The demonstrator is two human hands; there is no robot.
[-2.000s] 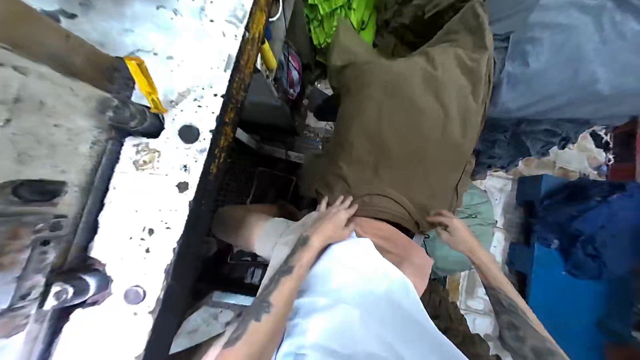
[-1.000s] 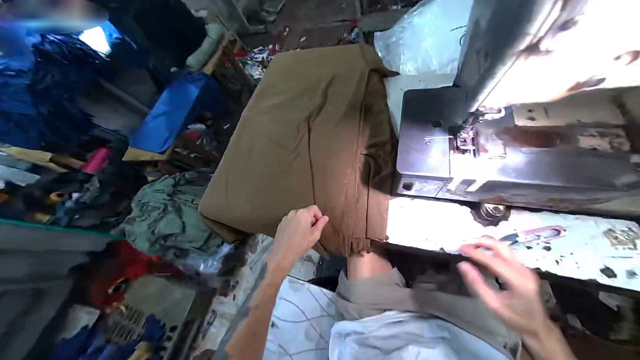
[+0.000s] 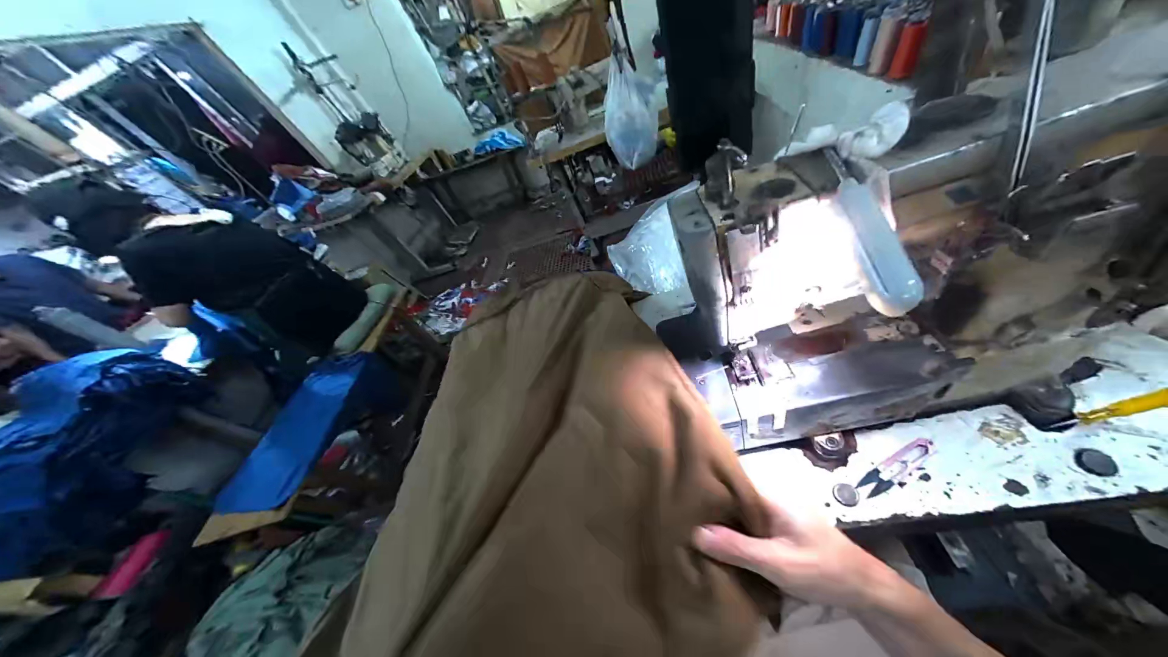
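A large piece of brown cloth (image 3: 547, 474) hangs over the front of the view and reaches up to the left edge of the sewing machine's bed. My right hand (image 3: 785, 547) grips the right edge of this cloth, thumb on top. My left hand is not visible. Right of the cloth stands an industrial sewing machine (image 3: 821, 356) with its lamp lit over the needle area. On the worn white table (image 3: 967, 474) lie small thread snips (image 3: 899, 465), just right of my right hand.
A clear plastic bag (image 3: 652, 251) lies behind the machine's bed. At left, a co-worker in dark clothes (image 3: 246, 274) bends near blue cloth (image 3: 82, 411). A blue board (image 3: 297, 438) and green cloth (image 3: 283, 584) are left of the brown cloth. Thread spools (image 3: 849, 36) stand at upper right.
The brown cloth has been raised in front of me. My right hand, empty one second ago, now grips it; my left hand has gone out of sight. The view has tilted up.
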